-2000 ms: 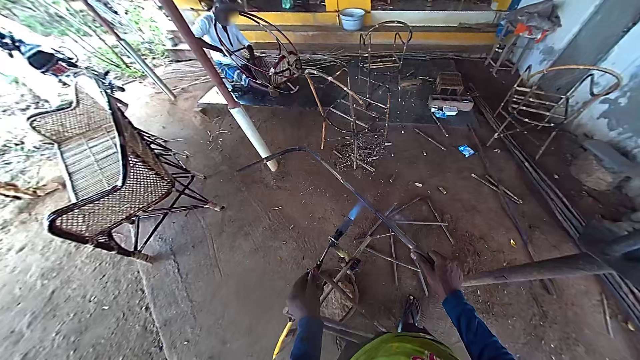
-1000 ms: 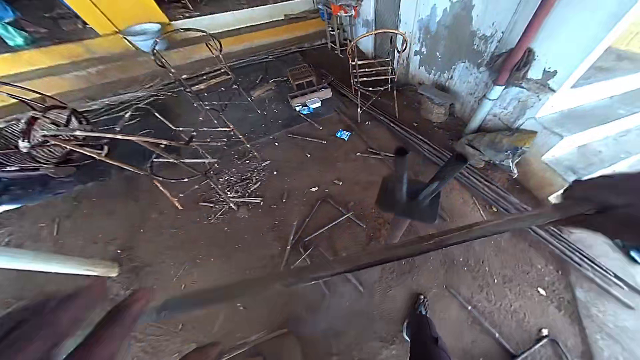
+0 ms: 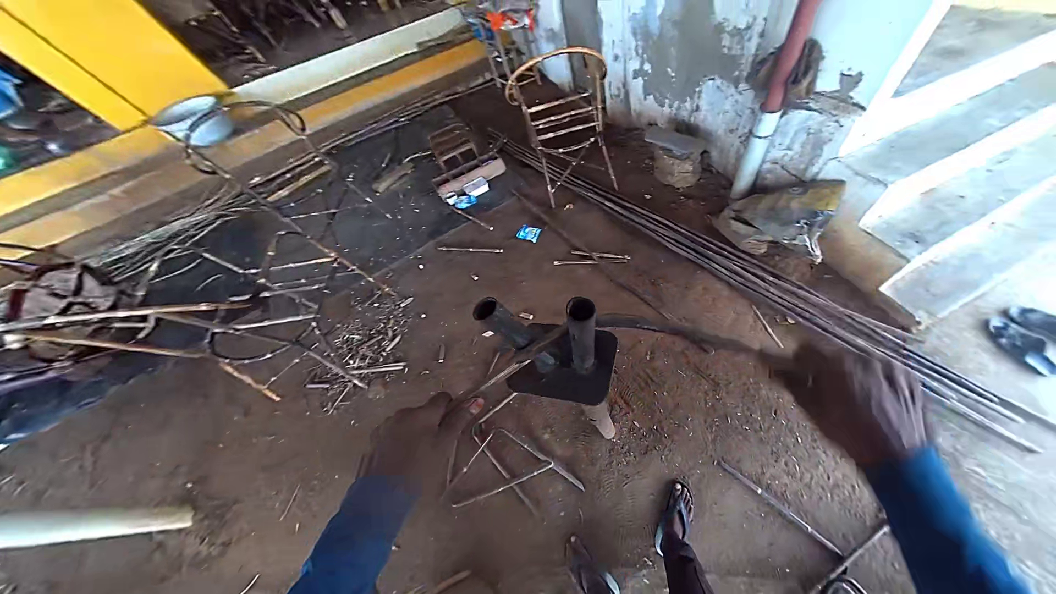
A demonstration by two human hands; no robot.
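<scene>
A curved cane pole point(image 3: 660, 326) runs between my two hands, passing among the upright pipes of a dark metal bending stand point(image 3: 582, 338). My left hand point(image 3: 421, 433) grips the pole's near end, left of the stand. Blurred by motion, my right hand point(image 3: 862, 404) is closed around its other end at the right. The stand has a flat plate with short open pipes, on a post set in the ground. Below it, thin sticks joined into a small frame point(image 3: 503, 474) lie on the dirt.
Long poles point(image 3: 709, 256) lie along the right toward the wall. A cane chair frame point(image 3: 565, 115) stands at the back, another point(image 3: 280, 223) at the left. Offcuts point(image 3: 367, 342) are heaped left of the stand. A white post point(image 3: 99, 524) juts in at lower left; crossed rods point(image 3: 784, 503) lie at lower right.
The pole, over a blue torch flame two seconds ago, is now at the bending stand. The torch is out of view. The view has swung to the right.
</scene>
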